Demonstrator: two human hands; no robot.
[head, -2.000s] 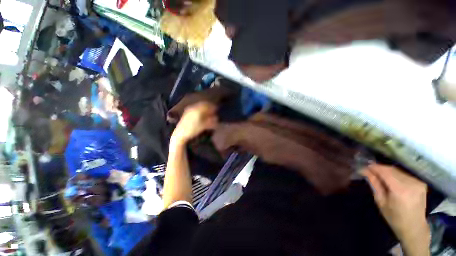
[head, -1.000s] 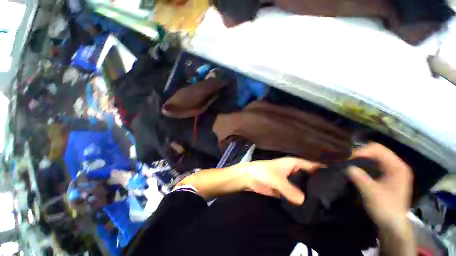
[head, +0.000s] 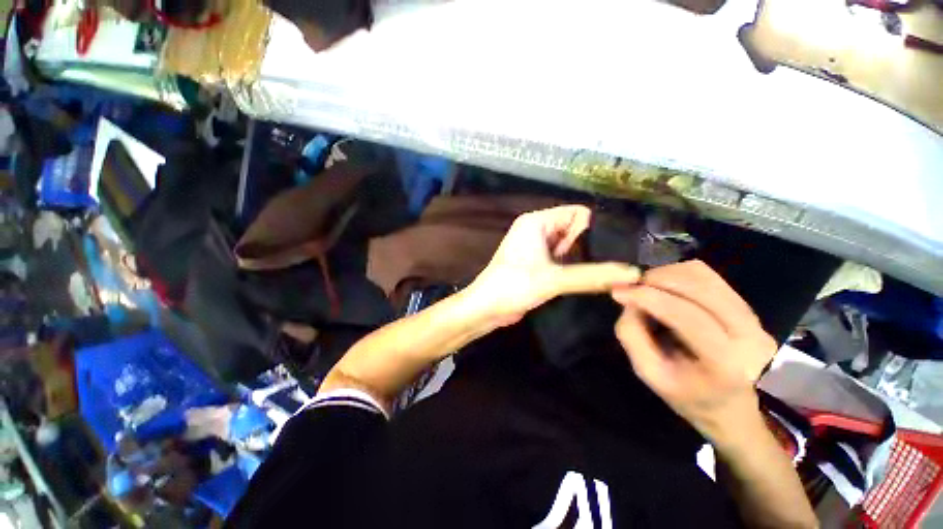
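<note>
My left hand [head: 538,258] and my right hand [head: 693,336] meet in front of my chest. Each hand has thumb and fingers pinched on a black garment piece [head: 579,325], which hangs below them and is hard to tell from the black shirt. Part of it is hidden behind the fingers. A stack of brown pieces [head: 429,246] lies behind my left hand, below the table edge. Hanging brown-black pieces [head: 295,222] with a thin red tie [head: 330,281] are left of the stack.
The white table [head: 465,78] with its worn, ruler-like edge runs across the top. A dark piece lies on it at upper left, beside tan strands [head: 212,52]. A beige board [head: 827,41] is at upper right. A red basket [head: 905,480] is lower right, a blue bag [head: 140,382] lower left.
The view has turned right. Both hands have left the brown stack area, taken up the black piece and come together, now raised with fingertips touching. The brown pieces on the table have mostly left the view.
</note>
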